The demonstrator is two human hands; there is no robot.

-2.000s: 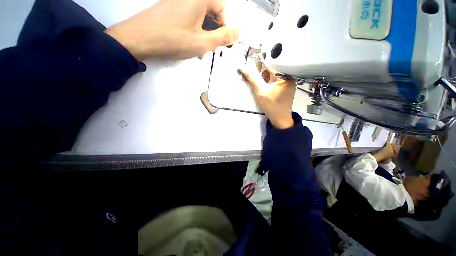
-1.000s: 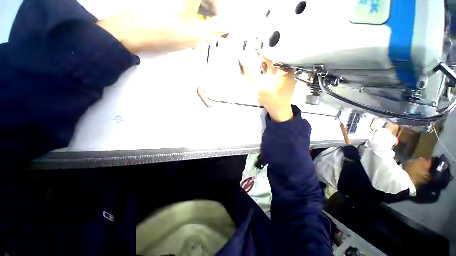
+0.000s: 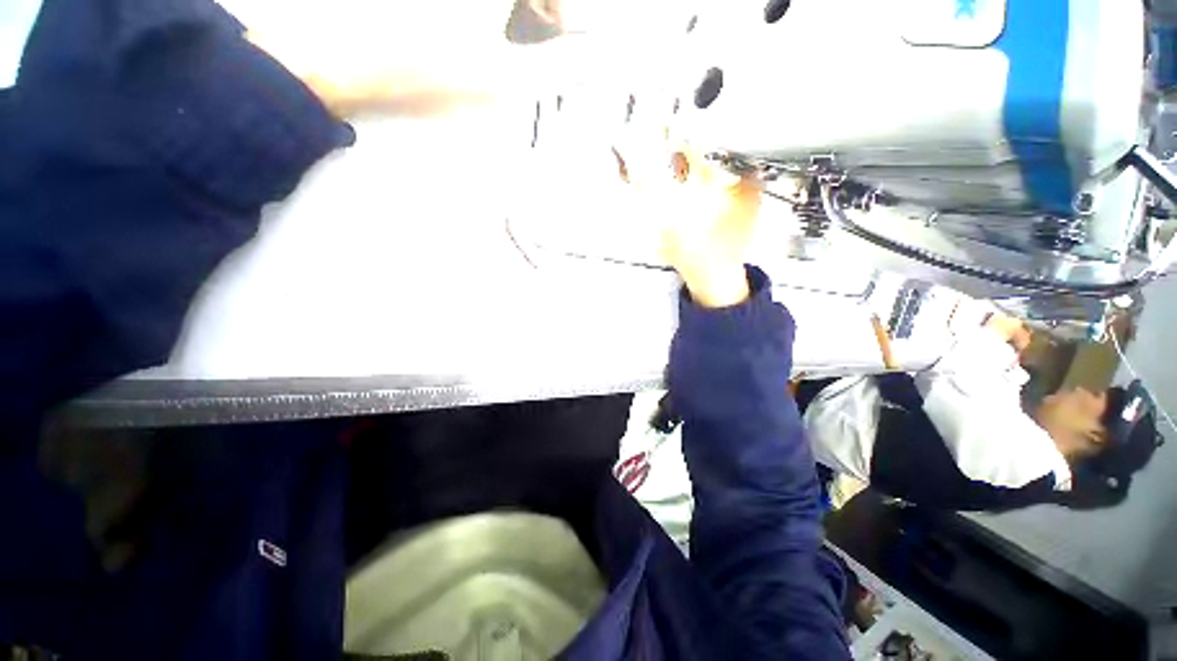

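The white sewing machine head (image 3: 891,97) with a blue band fills the upper right. My left hand (image 3: 439,58) reaches in from the upper left toward the needle area; glare washes it out and its fingers cannot be made out. My right hand (image 3: 713,213) is under the machine head beside the needle area, its fingertips also bleached by glare. Whether either hand holds anything cannot be told. The needle and presser foot are lost in the brightness. A dark spot shows between the right fingers.
The white table (image 3: 349,284) has a ruled front edge (image 3: 297,398). A thin orange-brown tool (image 3: 882,341) lies near that edge. A pale bag with a red logo (image 3: 656,467) hangs below. Another person (image 3: 962,433) sits at the lower right. A pale, dished surface (image 3: 478,581) shows at the bottom.
The view has shifted, so the machine head sits higher and its label is mostly cut off. Glare over both hands has grown. Both hands stay around the needle area.
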